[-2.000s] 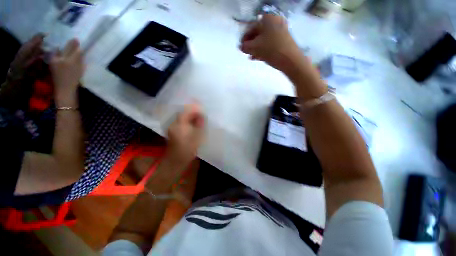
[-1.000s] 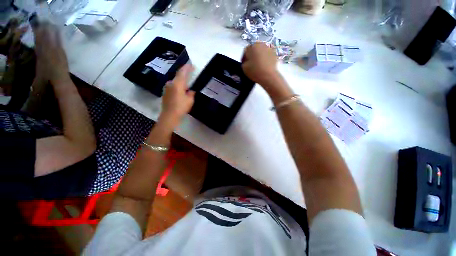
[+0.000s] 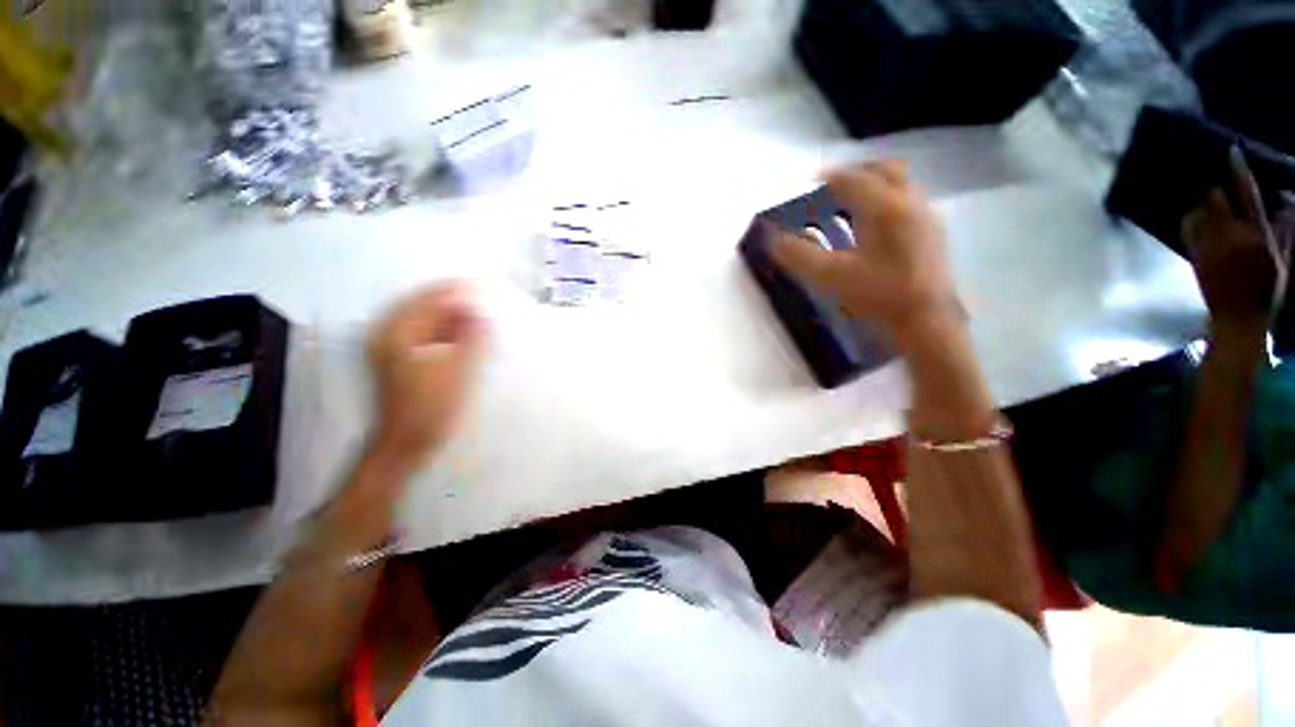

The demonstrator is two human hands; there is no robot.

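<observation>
A black insert tray (image 3: 802,305) lies on the table to the right, slots side up, with two small white sticks (image 3: 828,232) showing. My right hand (image 3: 888,249) is over its upper right part and grips it; the hand hides much of the tray. My left hand (image 3: 426,362) is blurred, held over the table left of centre, fingers curled; whether it holds anything is unclear. Two black trays with leaflet and cable, one (image 3: 263,412) beside the other (image 3: 85,469), sit side by side at the left.
Loose leaflets (image 3: 582,263) lie mid-table, with a leaflet stack (image 3: 486,142) behind. A cable pile (image 3: 291,164) and clear bags (image 3: 263,50) are at the far left. A big black stack of trays (image 3: 930,64) stands at the back right. A neighbour's hand (image 3: 1236,242) holds a dark item.
The view has turned right. My right hand has left the leaflet-and-cable tray and come onto the insert tray. My left hand has let go; that tray now stands beside the other filled one.
</observation>
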